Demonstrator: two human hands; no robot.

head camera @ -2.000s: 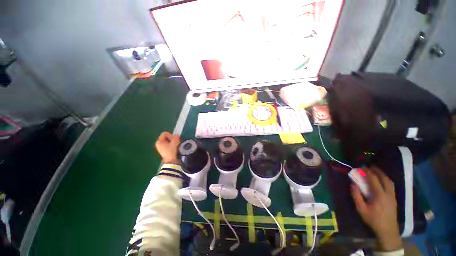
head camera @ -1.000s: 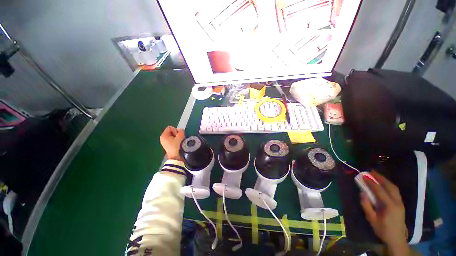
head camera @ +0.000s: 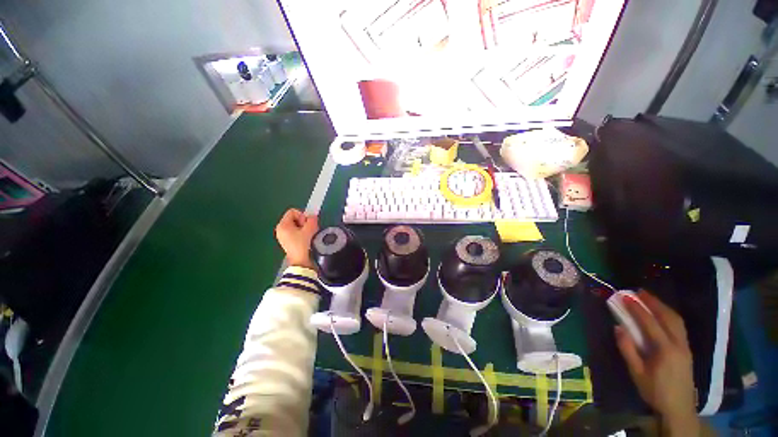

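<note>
Several security cameras with black round heads and white arms stand in a row on the green bench; the leftmost [head camera: 339, 271] is beside my left hand and the rightmost [head camera: 541, 294] is nearest the mouse pad. Thin white leads run from their bases over the bench edge. My left hand [head camera: 297, 237] rests on the bench, fingers curled, with nothing visible in it; part is hidden by the leftmost camera. My right hand [head camera: 661, 350] lies over the white mouse [head camera: 632, 317] on the black pad. The monitor [head camera: 461, 64] shows bright, partly washed-out pictures.
A white keyboard [head camera: 409, 200] lies behind the cameras with a yellow tape roll [head camera: 467, 185] on it. A yellow sticky note [head camera: 519, 231] is in front. A black bag [head camera: 682, 188] stands at the right, and a white strap [head camera: 721, 337] lies beside the mouse pad.
Since two seconds ago the view has shifted and the third camera's head now faces up more squarely. The monitor picture shows more lines. My hands stay in about the same places.
</note>
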